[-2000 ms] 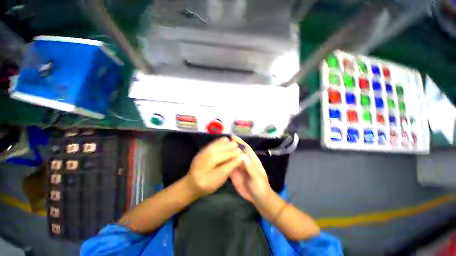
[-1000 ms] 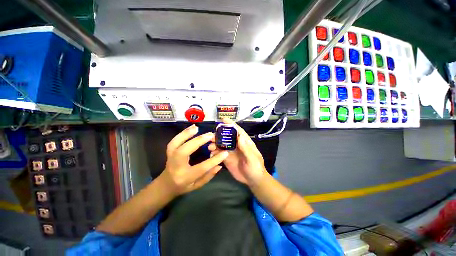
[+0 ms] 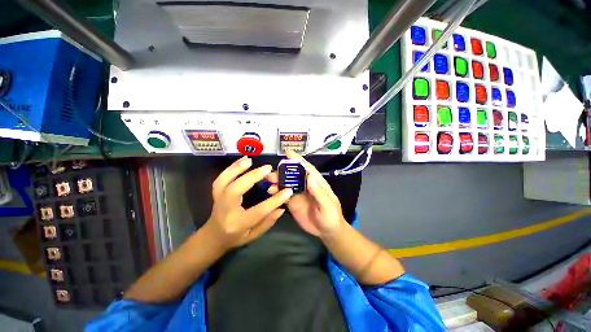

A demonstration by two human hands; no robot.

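Note:
A small black square smartwatch unit (image 3: pixel 291 176) is held above my lap, just in front of the press panel. Its dark screen faces up and shows several lines of light text, too small to read. My right hand (image 3: pixel 317 200) grips it from the right side, with fingers partly hidden behind it. My left hand (image 3: pixel 241 200) is at its left, fingers spread, with a fingertip at the lower left edge of the screen. A small dark blue patch shows between the left fingers; I cannot tell what it is.
The silver press (image 3: pixel 240 91) stands ahead, with a red knob (image 3: pixel 249 145) and green buttons (image 3: pixel 157 139) on its front. A white tray (image 3: pixel 409 130) of lit watches is right. A black parts tray (image 3: pixel 97 259) is lower left. A blue box (image 3: pixel 48 87) is left. Clear tubing (image 3: pixel 395 91) crosses the right post.
Since two seconds ago the hands have parted and the watch screen has come into view. Over the last second the hands barely moved. The tray's lit screens have changed colours.

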